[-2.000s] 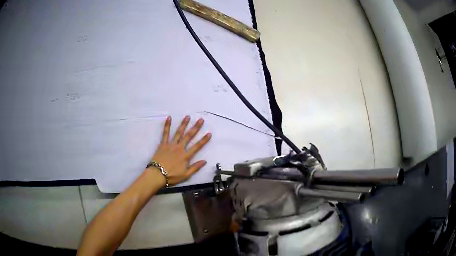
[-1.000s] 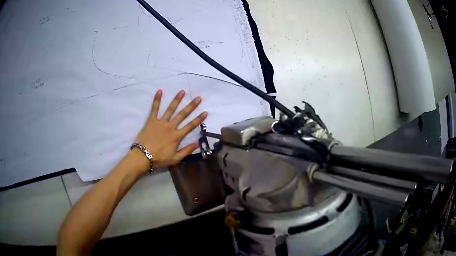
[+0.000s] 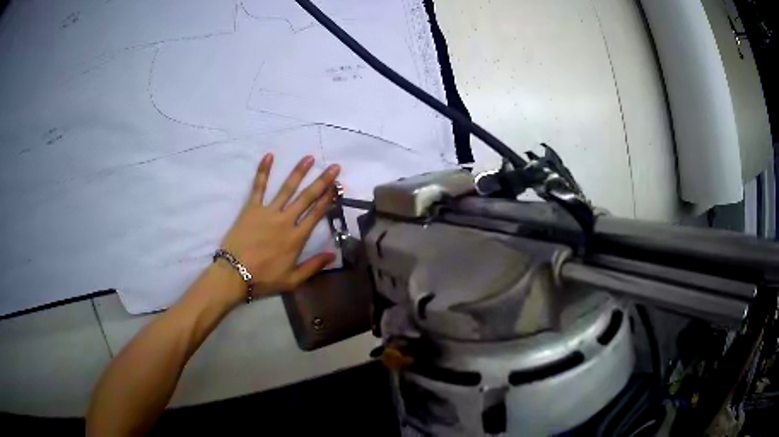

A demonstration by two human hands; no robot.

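Observation:
My left hand (image 3: 278, 226), bare with a bracelet at the wrist, lies flat with spread fingers on the white marker paper (image 3: 196, 188). The cutting machine (image 3: 478, 299) fills the lower right, its silver motor body nearest me. Its presser foot guard (image 3: 340, 224) stands right beside my left fingertips. Its base plate (image 3: 329, 311) shows below my thumb, partly hidden by hand and motor. My right hand is not in view. Thin pattern lines show on the paper, and a darker curved line runs right of my fingertips.
A black power cord (image 3: 384, 70) crosses the paper to the machine. The black fabric edge (image 3: 454, 102) borders the paper on the right. Beyond it lie the cream table (image 3: 547, 94) and a large white paper roll (image 3: 700, 111). Grey rods (image 3: 658, 282) stick out right from the machine.
The machine has moved forward over the paper and appears larger. My left hand has moved forward and left, still flat on the paper. The yellowish bar at the top has left the view.

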